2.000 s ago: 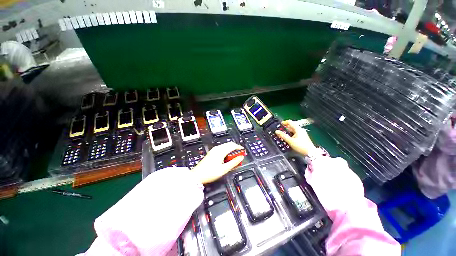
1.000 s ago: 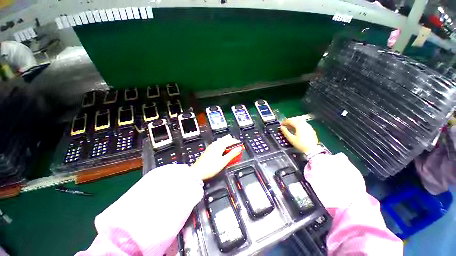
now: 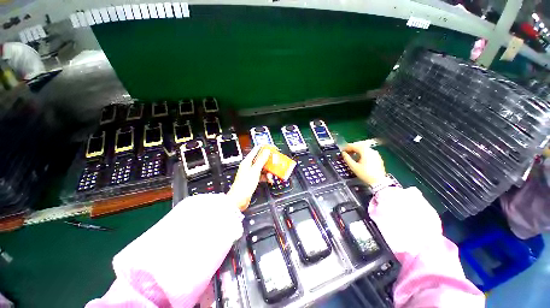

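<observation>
My left hand [image 3: 248, 174] holds a flat orange rectangle [image 3: 278, 163], perhaps a battery, above the keypad of an open flip phone with a lit screen [image 3: 261, 136]. My right hand [image 3: 364, 163] has its fingers on the keypad [image 3: 338, 163] of the rightmost open flip phone [image 3: 322, 133], its screen lit. Another lit phone [image 3: 293, 138] stands between them. Two open phones at the left have dark screens [image 3: 194, 159]. The clear blister tray [image 3: 328, 278] also holds a front row of black phone bodies [image 3: 307, 231] with white labels, backs up.
A second phone tray [image 3: 114, 197] stands back left with rows of gold-framed open phones. A dark pen-like stick [image 3: 89, 225] lies on the green bench. Tall stacked trays [image 3: 458, 126] stand at right. A blue stool [image 3: 500, 255] and a pink sleeve [image 3: 526, 201] are at far right.
My left hand has lifted and turned, so the orange rectangle now shows its flat face. The rightmost phone's screen half, tilted and raised at first, now stands in line with the others.
</observation>
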